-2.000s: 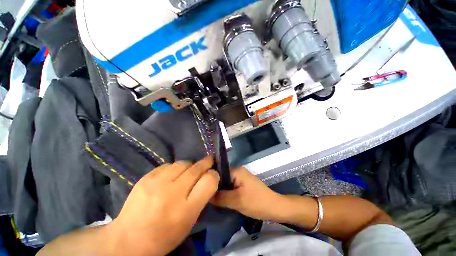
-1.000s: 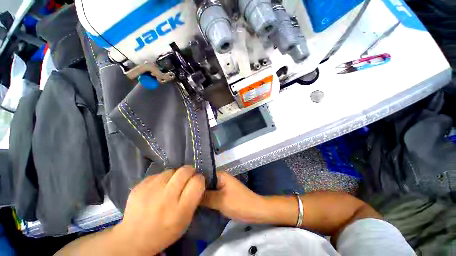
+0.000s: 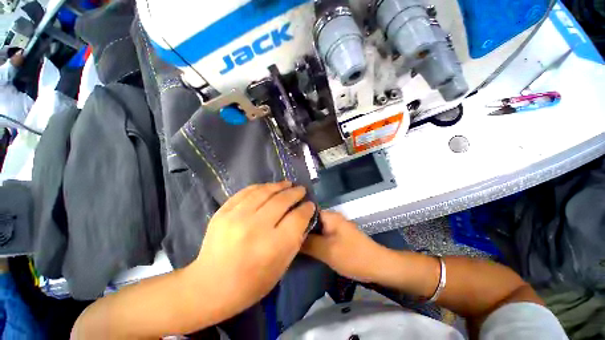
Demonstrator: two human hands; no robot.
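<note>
A dark grey garment piece (image 3: 249,154) runs from the needle area (image 3: 295,126) of the white and blue JACK overlock machine (image 3: 239,33) down to my hands. Yellow and purple stitch lines show along it. My left hand (image 3: 255,232) lies over the cloth near its edge, fingers bent, gripping it. My right hand (image 3: 341,242) is just right of it and pinches the cloth's dark edge; its fingertips are partly hidden. The cloth below my hands is mostly covered by my arms.
Grey tension dials (image 3: 341,50) and an orange-labelled cover (image 3: 377,133) stand above a dark rectangular panel (image 3: 358,178). Snips (image 3: 527,103) and a round metal disc (image 3: 458,144) lie at right. Grey garments (image 3: 109,192) hang at left; more lie lower right (image 3: 564,219).
The view has shifted, first one way and then back. Both hands have moved closer to the needle area than one second ago, and my left hand lies flatter over the cloth.
</note>
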